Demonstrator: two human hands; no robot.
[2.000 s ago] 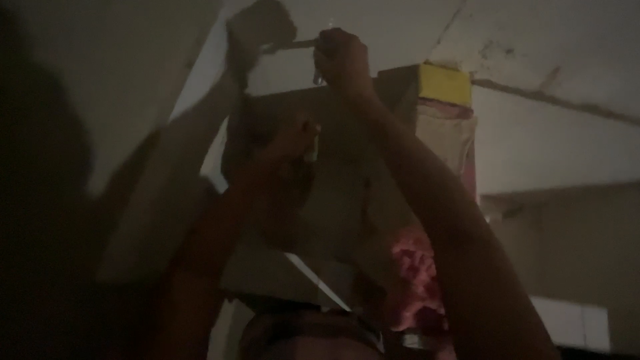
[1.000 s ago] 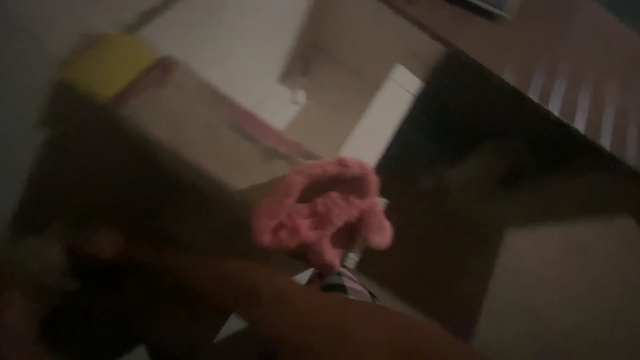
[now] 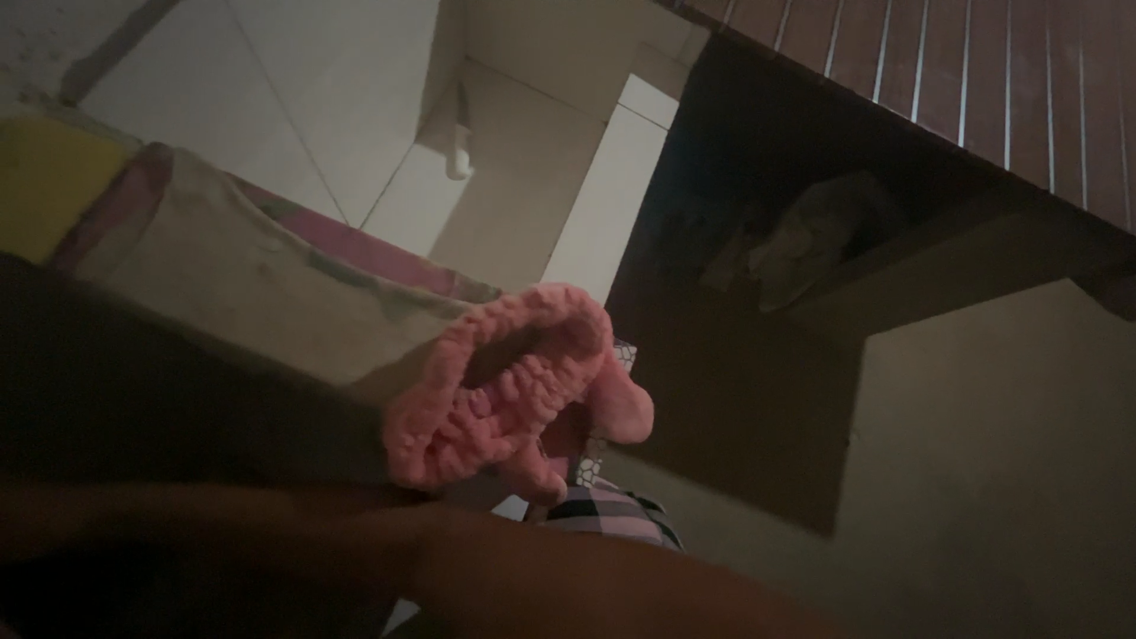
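Note:
A bare forearm crosses the lower part of the head view, running off toward the dark left edge; no hand can be made out at its end. Neither my left hand nor my right hand shows. Above the forearm hangs a pink fluffy elastic headband (image 3: pixel 532 382) with soft lobes. Behind it, a pale cloth with a pink border (image 3: pixel 293 284) lies along the side of a dark box-like object. A yellow piece (image 3: pixel 58 186) is at that object's far left end. Checked fabric (image 3: pixel 612 515) shows just below the headband.
Large pale tiles (image 3: pixel 293 115) fill the upper left, with a white-handled knife (image 3: pixel 459 151) on them. Brown slatted panelling (image 3: pixel 932 80) crosses the upper right. In the dark recess below it is a crumpled, pale thing (image 3: pixel 808 240), possibly a plastic bag. A plain wall (image 3: pixel 994 444) stands at the right.
The view has swung strongly. Two seconds ago both hands were raised near the top of the box-like object; now neither shows. The pink headband is sharper than one second ago.

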